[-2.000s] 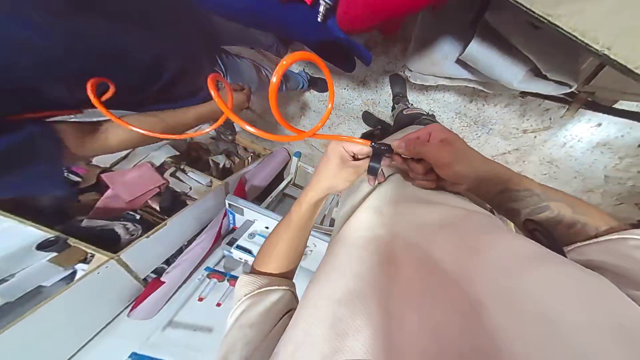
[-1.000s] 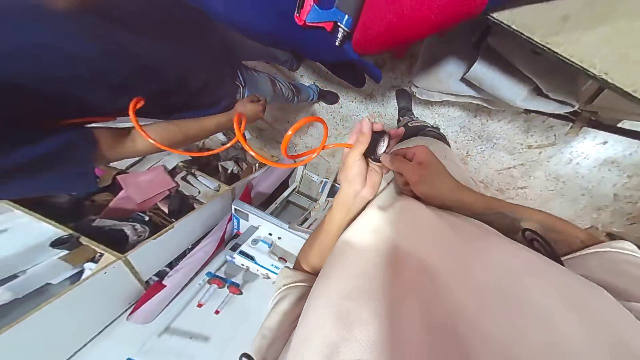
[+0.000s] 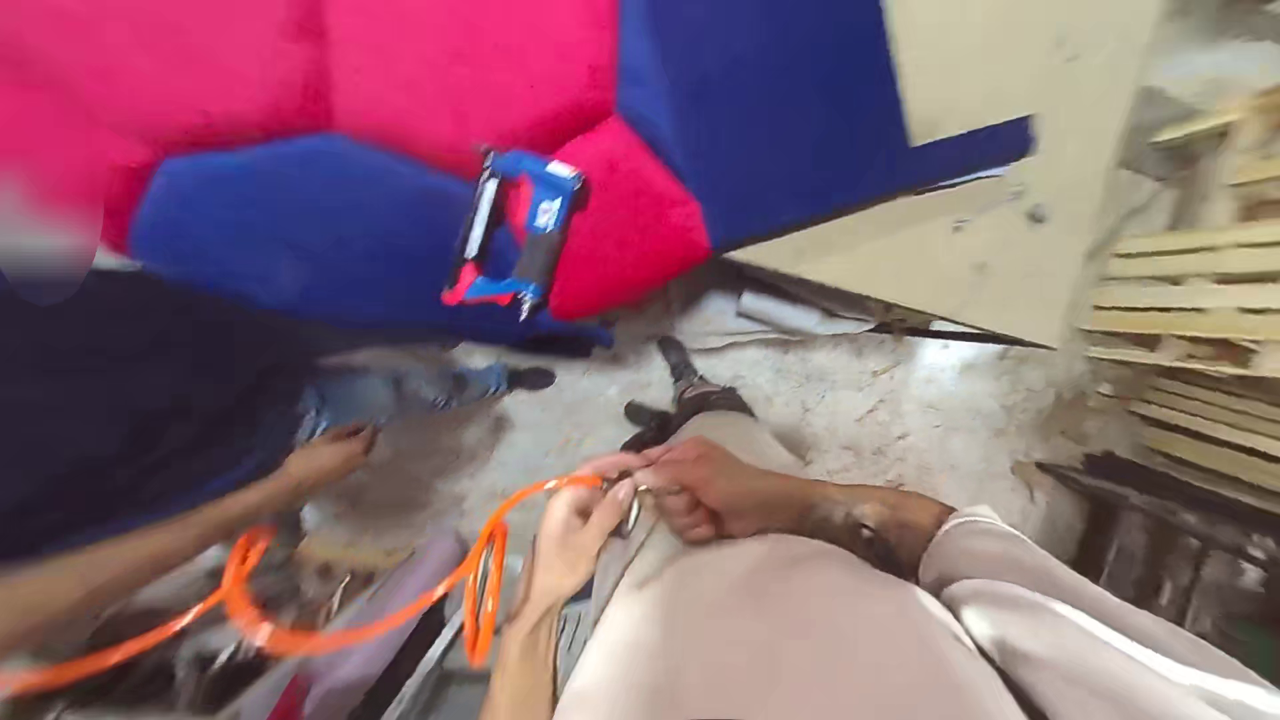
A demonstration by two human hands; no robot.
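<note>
My left hand (image 3: 580, 530) is closed around the end of an orange coiled air hose (image 3: 370, 632), close in front of my body. Against it, my right hand (image 3: 705, 490) is curled, its fingertips touching a small dark and metallic piece (image 3: 630, 505) at the hose end. Fingers hide most of that piece, so what it is cannot be told here. Beyond my hands, a blue and black pneumatic staple gun (image 3: 525, 235) lies on pink and blue upholstered cushions (image 3: 320, 220), with its metal air fitting pointing toward me.
At the left stands another person in dark clothes, a forearm (image 3: 240, 505) stretched out near the hose. A beige board (image 3: 960, 240) reaches over the floor at the upper right. Wooden pallets (image 3: 1190, 300) are stacked at the far right, beside a dark crate-like object (image 3: 1160, 550).
The view has swung up and right, bringing the whole staple gun and the cushions into sight. The dial-like round piece seen in my hands a second ago is now mostly covered by fingers.
</note>
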